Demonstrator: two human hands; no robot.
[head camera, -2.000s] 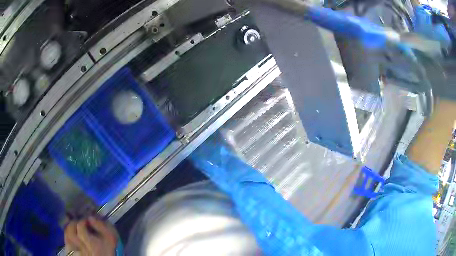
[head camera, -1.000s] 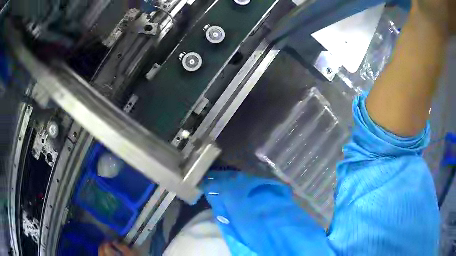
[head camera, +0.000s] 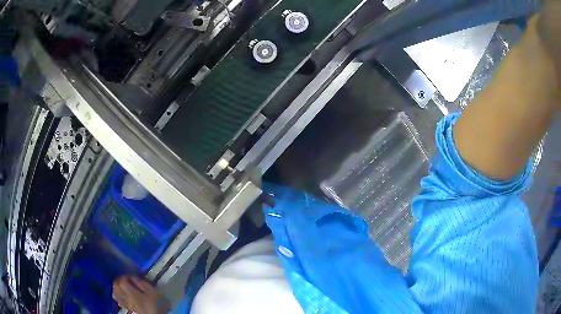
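Observation:
Two small round parts with silver-white ringed faces, one (head camera: 264, 52) below and left of the other (head camera: 296, 22), lie on the dark-green conveyor belt (head camera: 212, 113), untouched. My left hand (head camera: 136, 294) is small and low at the left, beside the blue bins, with fingers curled; whether it holds anything is not clear. My right arm is raised at the right. Only a blurred part of my right hand (head camera: 549, 29) shows at the top right edge, near a grey-blue frame bar (head camera: 437, 27); its fingers are not visible.
A thick metal bar (head camera: 132, 150) crosses the left side. Blue bins (head camera: 154, 236) hold loose green bits and a white lump (head camera: 134, 187). A clear ribbed tray (head camera: 378, 184) lies right of the guide rail (head camera: 307, 113). A white triangular plate (head camera: 452, 58) is at the upper right.
The two round parts have moved up and right with the belt; a third has left the top of the view. The view has shifted slightly, and more of my left hand shows.

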